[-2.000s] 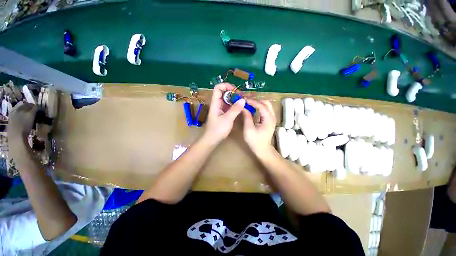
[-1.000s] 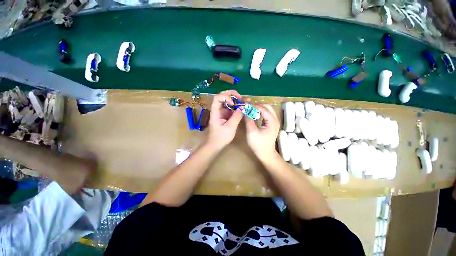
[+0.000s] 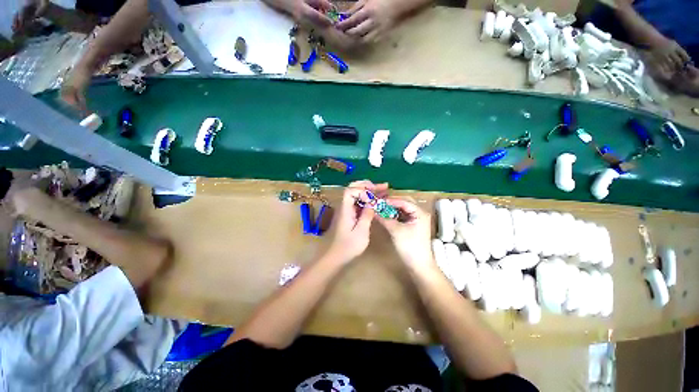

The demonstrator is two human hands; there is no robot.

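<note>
My left hand (image 3: pixel 354 227) and my right hand (image 3: pixel 408 231) are close together over the bench, fingers closed around a green circuit board (image 3: pixel 385 209) with thin wires. A bit of blue shows beside the board at the left fingers; the rest is hidden by the fingers. Left of my hands, two blue battery cells (image 3: pixel 306 219) with wires and small green boards lie on the brown bench. Another blue cell with a tan block (image 3: pixel 337 164) lies at the belt's near edge. White curved housings (image 3: pixel 563 233) lie in tight rows right of my right hand.
A green belt (image 3: pixel 253 115) carries white housings (image 3: pixel 208 135), a black housing (image 3: pixel 339 133) and wired blue cells (image 3: pixel 493 157). A grey metal bracket (image 3: pixel 100 138) crosses at left. Another person's arm (image 3: pixel 115 237) reaches in at left. Across the belt, other hands (image 3: pixel 366 17) work near a white pile (image 3: pixel 544 46).
The view has tilted up, showing the far bench and other people's hands. The circuit board has come into view between my hands; the blue cell there is now mostly hidden.
</note>
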